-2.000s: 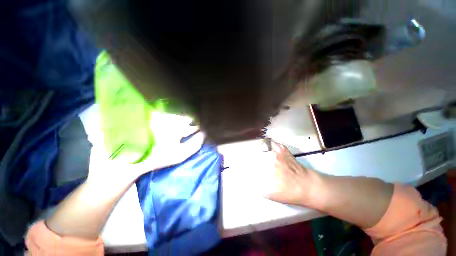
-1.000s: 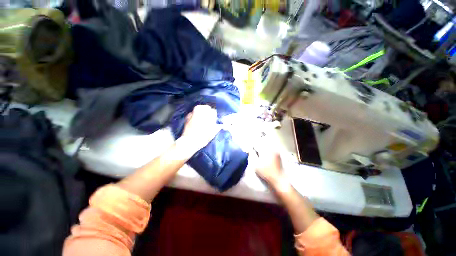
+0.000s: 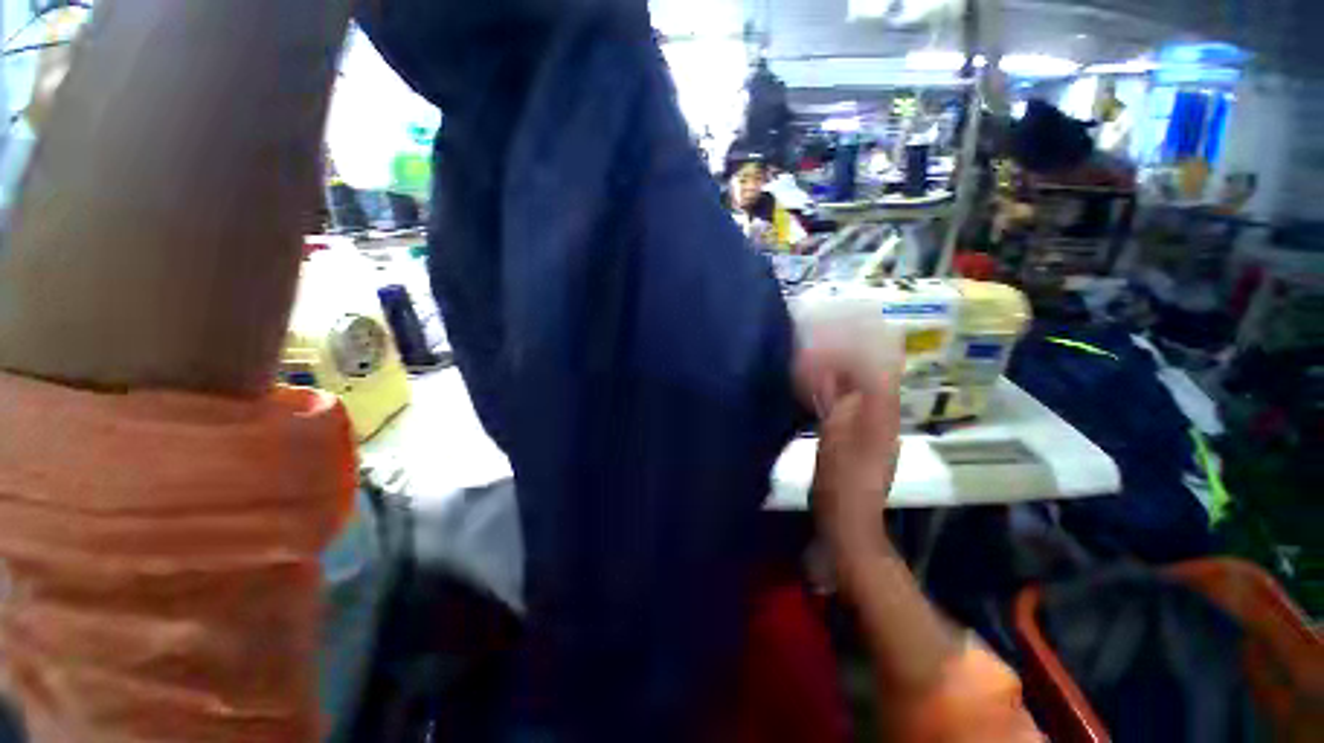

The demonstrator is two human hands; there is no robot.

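A navy garment (image 3: pixel 624 363) hangs raised right in front of me, blurred, from the top edge of the view down over my lap. My left forearm reaches up at the left; my left hand is cut off by the top edge. My right hand (image 3: pixel 854 421) is at the garment's right edge, blurred; whether its fingers hold the cloth cannot be told. The cream sewing machine (image 3: pixel 951 341) stands behind my right hand on its white table (image 3: pixel 1038 450). The needle area is hidden.
A yellowish neighbouring machine (image 3: pixel 356 349) is at the left. An orange-red crate (image 3: pixel 1067 675) with dark cloth is at the lower right. Dark garments (image 3: pixel 1118 421) are heaped beyond the table's right side. A person (image 3: pixel 755 196) is in the background. Red cloth (image 3: pixel 791 668) covers my lap.
The view has lifted from the table to the room. The navy garment has gone from the tabletop up into the air. My left arm has risen; my right hand is beside the raised cloth.
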